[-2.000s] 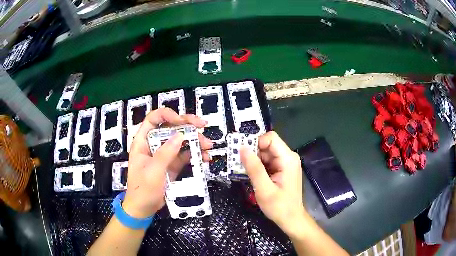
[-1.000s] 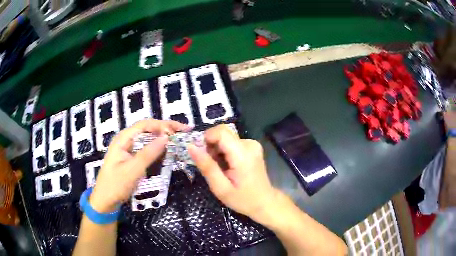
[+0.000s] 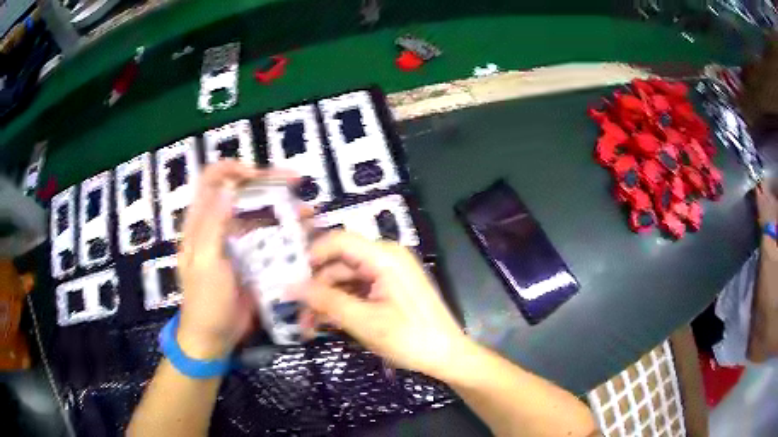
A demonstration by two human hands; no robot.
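My left hand (image 3: 209,265), with a blue wristband, holds a white phone frame (image 3: 275,311) above the black blister tray (image 3: 333,384). The keypad circuit board (image 3: 275,254) with its dark spots lies in the upper and middle part of the frame; blur hides how well it is seated. My right hand (image 3: 367,294) is at the frame's right side, fingers bent and fingertips at its lower right edge. Whether the right fingers grip anything is unclear. Several more phone frames (image 3: 354,141) lie in the tray in an upright row, with others sideways below.
A black smartphone (image 3: 520,252) lies on the bench right of the tray. A heap of red parts (image 3: 657,158) is farther right. The green belt (image 3: 324,55) carries scattered parts. A white grid tray (image 3: 640,397) is lower right. Another person's arm (image 3: 765,273) shows at the right edge.
The circuit board has gone from my right fingertips onto the frame in my left hand. The frame is raised and turned. My right hand has moved left to it. The view has shifted right.
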